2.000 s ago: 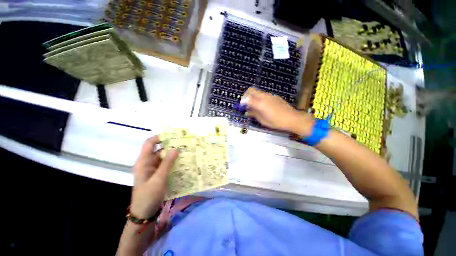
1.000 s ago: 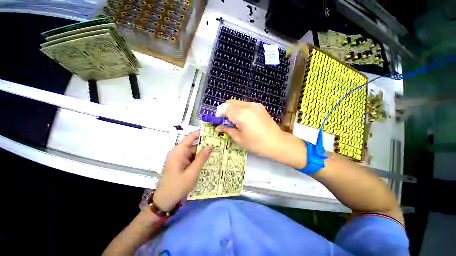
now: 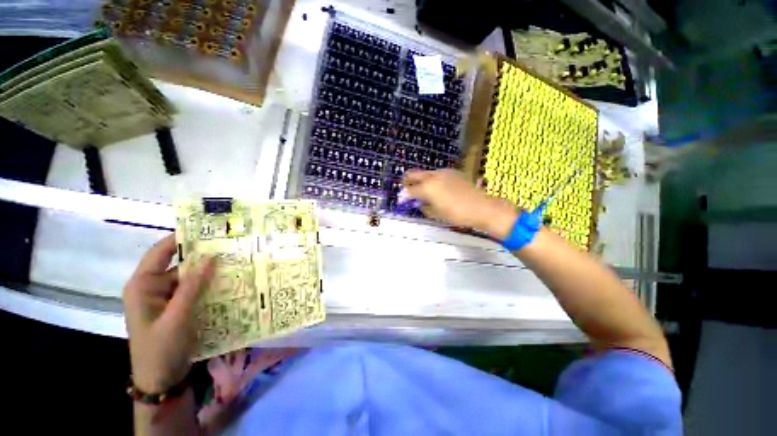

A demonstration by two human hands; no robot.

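My left hand [image 3: 170, 298] holds a cream circuit board [image 3: 249, 277] by its left side, over the bench's front edge. A black component [image 3: 218, 205] sits at the board's top edge, and small yellow parts show near its top. My right hand [image 3: 434, 197], with a blue wrist strap, is over the lower right of the clear tray of black parts [image 3: 358, 128]. A purple tool [image 3: 406, 203] shows at its fingertips; whether the fingers also hold a part is hidden.
A tray of yellow components [image 3: 541, 145] lies right of the black parts. A board stack [image 3: 85, 98] stands at left on black supports. A brownish tray of copper-coloured parts [image 3: 192, 34] is behind it. A loose ring-shaped part [image 3: 374, 220] lies on the front rail. Black bins [image 3: 464, 17] stand at the back.
My right hand has moved from the board to the tray of black parts. My left hand has moved the board left, and a black component now shows at its top edge. The view has shifted.
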